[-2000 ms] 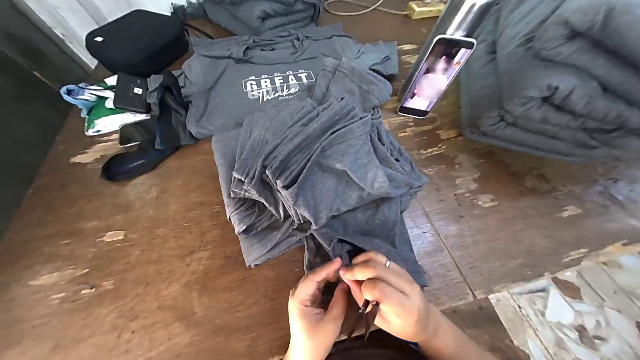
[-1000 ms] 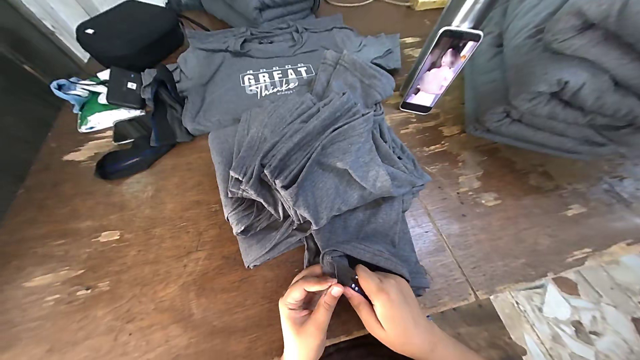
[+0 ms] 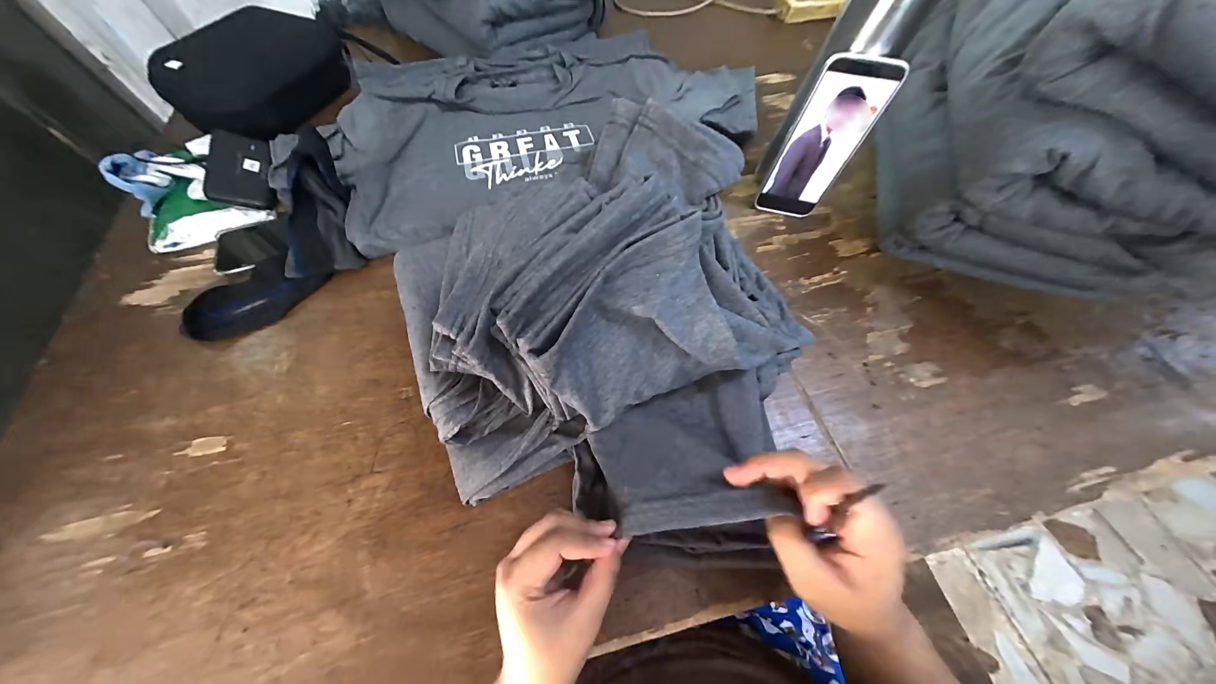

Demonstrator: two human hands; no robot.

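Note:
A heap of grey T-shirts (image 3: 646, 323) lies folded over itself on the wooden table. One hemmed edge, a grey sleeve or shirt opening (image 3: 679, 465), hangs toward me at the near side. My left hand (image 3: 560, 579) pinches the left corner of this hem between thumb and fingertips. At its right end my right hand (image 3: 836, 532) grips the fabric, with a thin dark tool, perhaps small thread snips, partly hidden in the fingers. Behind the heap a grey T-shirt with white lettering (image 3: 427, 190) is spread flat.
Bundled grey fabric (image 3: 1064, 161) stands at right, beside a phone (image 3: 826, 138) leaning on a metal tube. A black case (image 3: 252, 71), a small black box (image 3: 239, 169), coloured cloth (image 3: 180, 204) and a dark rounded object (image 3: 242, 302) lie at left on the table (image 3: 285, 494).
My hands have moved apart along the hem, the right hand toward the right. The hem, bunched between the fingers before, is now spread out. The picture on the phone has changed.

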